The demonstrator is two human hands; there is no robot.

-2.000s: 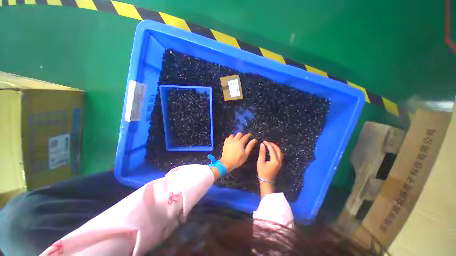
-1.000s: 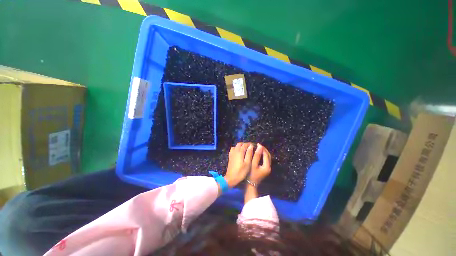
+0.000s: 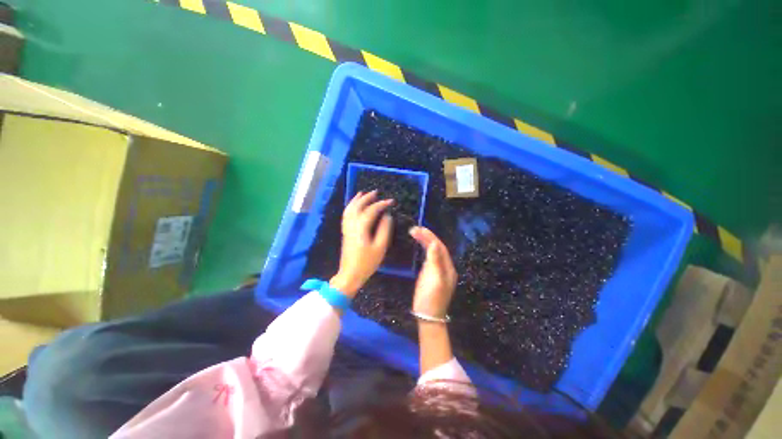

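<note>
The large blue tote (image 3: pixel 675 244) holds a wide bed of tiny black components (image 3: pixel 549 274). The small blue parts tray (image 3: pixel 426 190) rests on them at the tote's left side, with black components in it. My left hand (image 3: pixel 366 238), with a blue wrist band, is over the tray, palm down, fingers curved and a little apart. My right hand (image 3: pixel 435 276), with a thin bracelet, is at the tray's right rim, fingers partly curled. Both palms are hidden, so I cannot tell whether they hold components.
A small brown box with a white label (image 3: pixel 461 178) lies on the components right of the tray. An open carton (image 3: pixel 163 231) stands at left. A wooden pallet (image 3: pixel 699 321) and another carton (image 3: pixel 754 360) are at right. Yellow-black tape (image 3: pixel 459 99) crosses the green floor behind the tote.
My hands were together over the components right of the tray; they have parted and moved left to the tray. The view has shifted, so the tote sits farther right and lower.
</note>
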